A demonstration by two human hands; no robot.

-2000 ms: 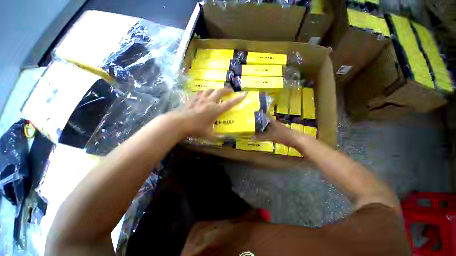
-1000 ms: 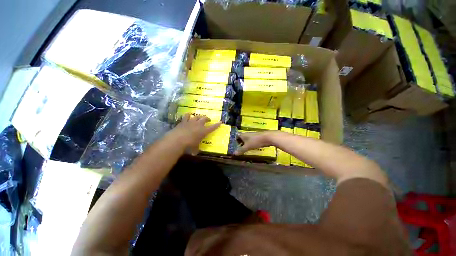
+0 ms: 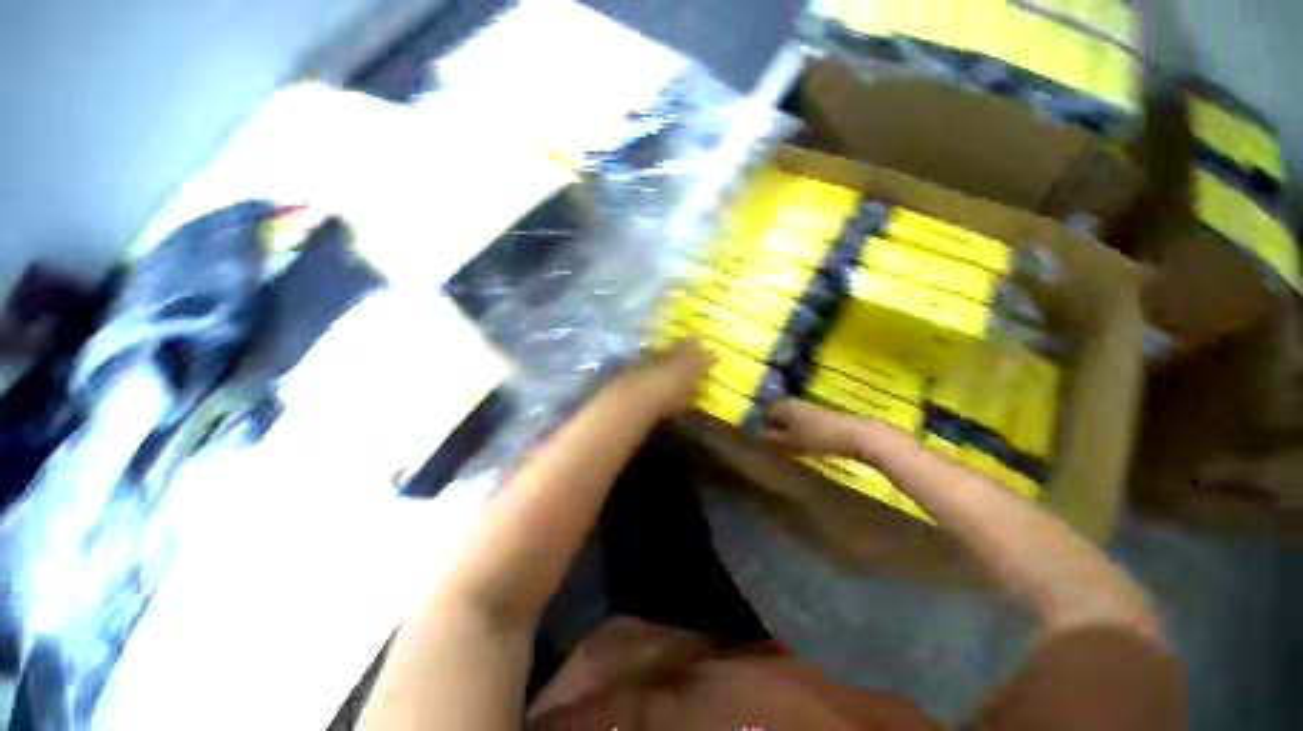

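Observation:
An open brown shipping carton [image 3: 1107, 414] holds rows of yellow retail boxes [image 3: 936, 264] with black bands and clear film. My left hand [image 3: 675, 374] is at the carton's near left corner, against the end of the left row. My right hand [image 3: 807, 424] is at the near side, beside the black bands between the rows. The frame is blurred, so I cannot tell whether either hand grips a box. A lower gap shows among the boxes right of the middle.
Bright white and black packages in clear film [image 3: 572, 286] cover the table at left. Red-yellow scissors handles [image 3: 290, 229] lie by a dark bag [image 3: 193, 271]. More cartons with yellow boxes [image 3: 986, 50] stand behind and at the right.
The view has swung left, so the carton appears further right and tilted. The box carried between my hands earlier was set in the near left row. My hands stay at the near edge.

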